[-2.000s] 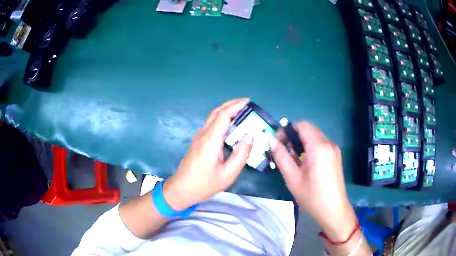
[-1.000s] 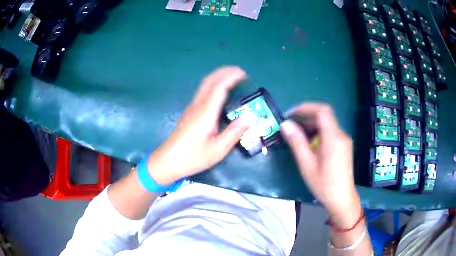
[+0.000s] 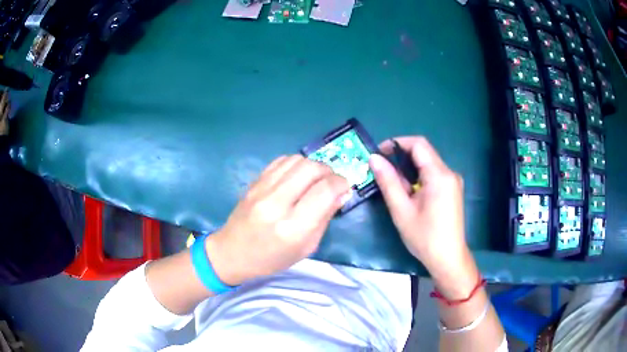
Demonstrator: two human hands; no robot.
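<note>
A black square housing (image 3: 352,126) is held tilted just above the mat near the bench edge, open side up. A green circuit board (image 3: 348,155) lies in it, whitish under glare. My left hand (image 3: 285,210) is on the housing's lower left side, its fingertips over the board's near corner. My right hand (image 3: 426,199) has its thumb on the housing's right side and also holds a slim black hand tool (image 3: 403,161) with a yellow spot. My left fingers hide the lower left part of the unit.
Filled housings (image 3: 532,161) stand in long rows at right. Black cubes with ringed fronts (image 3: 60,91) stand at far left. A few loose boards (image 3: 332,9) lie at the top edge. A red stool (image 3: 89,237) is below left, a blue stool (image 3: 526,316) below right.
My left hand has come down from the housing's far left side, and its fingers now bend over the near corner. My right hand stays at the right side with the black tool.
</note>
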